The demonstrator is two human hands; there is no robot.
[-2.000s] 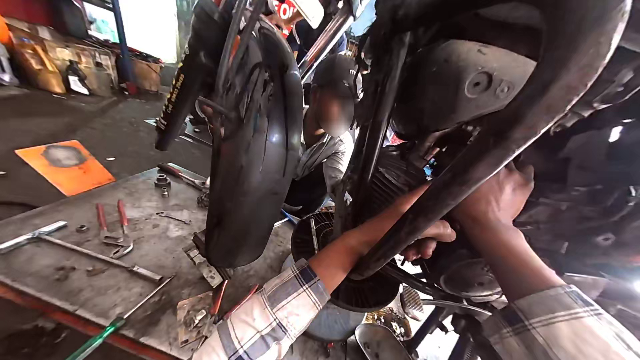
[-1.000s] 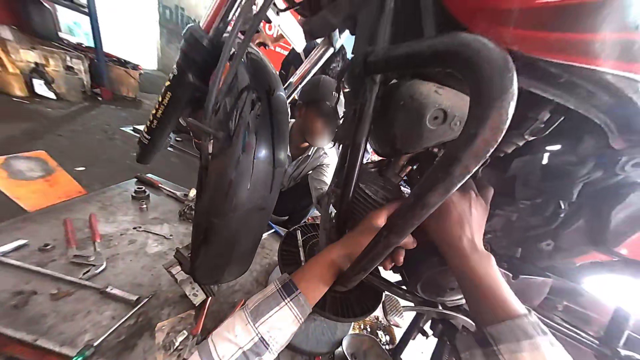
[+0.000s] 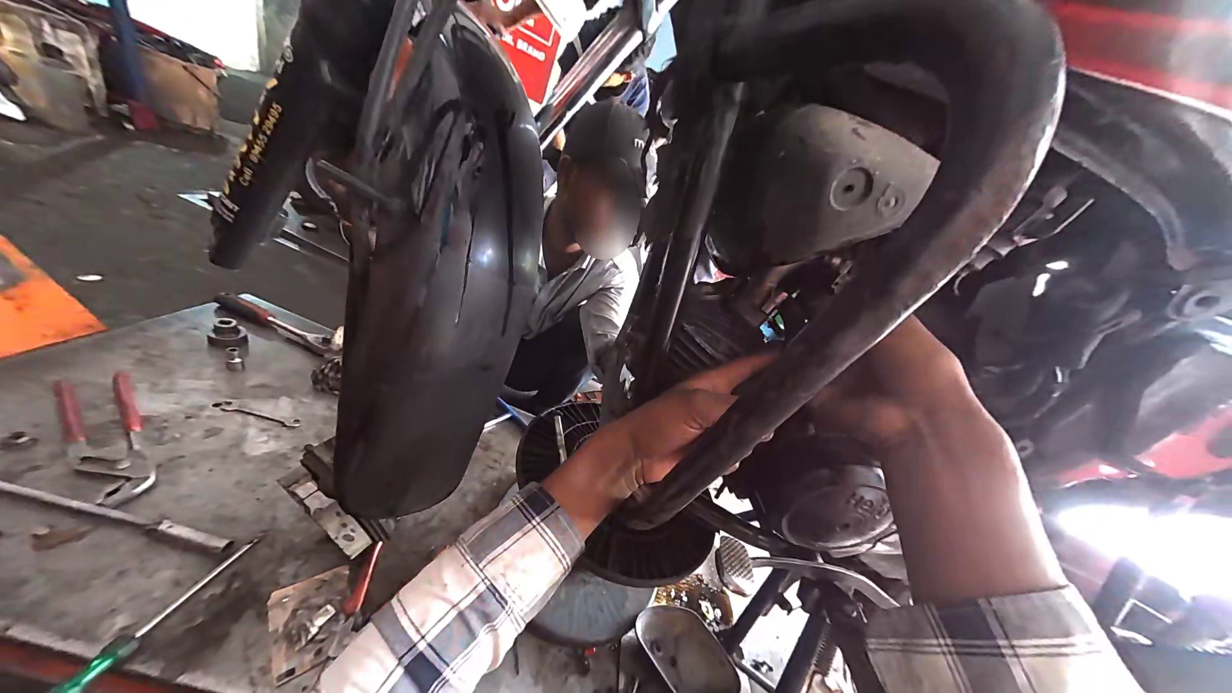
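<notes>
My left hand (image 3: 674,433) reaches behind the black tubular crash guard (image 3: 828,337) of a motorcycle, beside the engine; its fingertips are hidden by the tube. My right hand (image 3: 871,390) is at the engine from the other side, largely in shadow and partly covered by the same tube. Whether either hand holds anything cannot be seen. Below my hands is the round engine side cover (image 3: 837,505). The finned cylinder (image 3: 712,337) shows just above my left hand. A black front mudguard (image 3: 433,289) stands to the left of the crash guard.
On the metal workbench (image 3: 192,366) lie red-handled pliers (image 3: 125,423), a green-handled screwdriver (image 3: 183,602), a long metal bar (image 3: 115,515), sockets (image 3: 228,334) and a small spanner (image 3: 255,414). A black ribbed round part (image 3: 645,558) is under my left forearm. Another person (image 3: 597,221) crouches behind the mudguard.
My left hand has shifted from lower behind the crash guard tube, and more of its back now shows left of the tube. My right hand stays by the engine. The view has shifted.
</notes>
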